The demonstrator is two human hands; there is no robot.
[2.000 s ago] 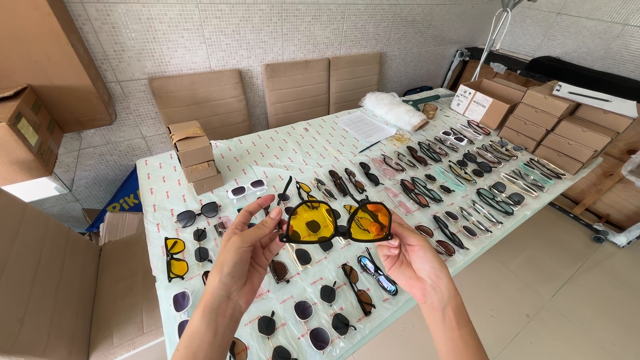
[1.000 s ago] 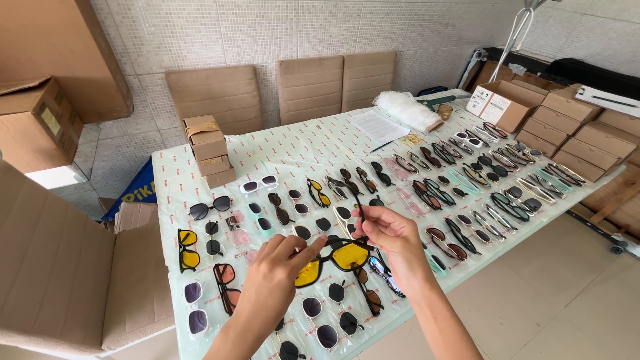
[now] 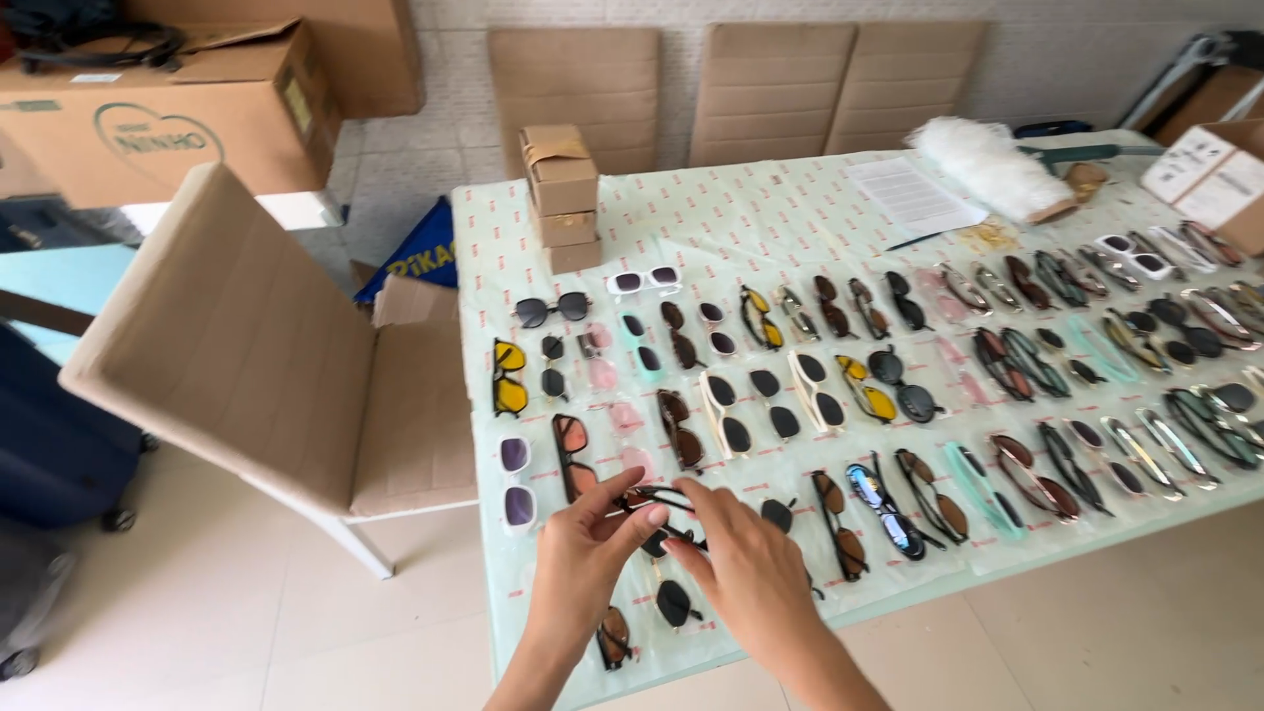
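My left hand [image 3: 597,538] and my right hand [image 3: 736,548] together hold a pair of black-framed glasses [image 3: 664,497], pinched between thumbs and fingers above the near left part of the table. The fingers partly hide the frame, and its lenses are hard to make out. Beneath the hands lie dark sunglasses [image 3: 673,600] and brown-lensed sunglasses [image 3: 613,637]. Just past the left hand are sunglasses with reddish lenses [image 3: 576,454], and white-framed ones with purple lenses [image 3: 515,482] lie to their left. Yellow-lensed glasses [image 3: 510,378] rest farther back at the table's left side.
Rows of sunglasses cover the table [image 3: 711,212]. Small cardboard boxes [image 3: 561,193] are stacked at its back left, with a printed sheet [image 3: 913,196] and a white fluffy roll [image 3: 987,168] farther right. A beige chair [image 3: 237,365] stands at the left, a large carton [image 3: 168,118] behind it.
The yellow-lensed glasses held up facing me two seconds ago were lowered, and their temple was handled. Both hands are now lower, close together around black-framed glasses. The view has swung left.
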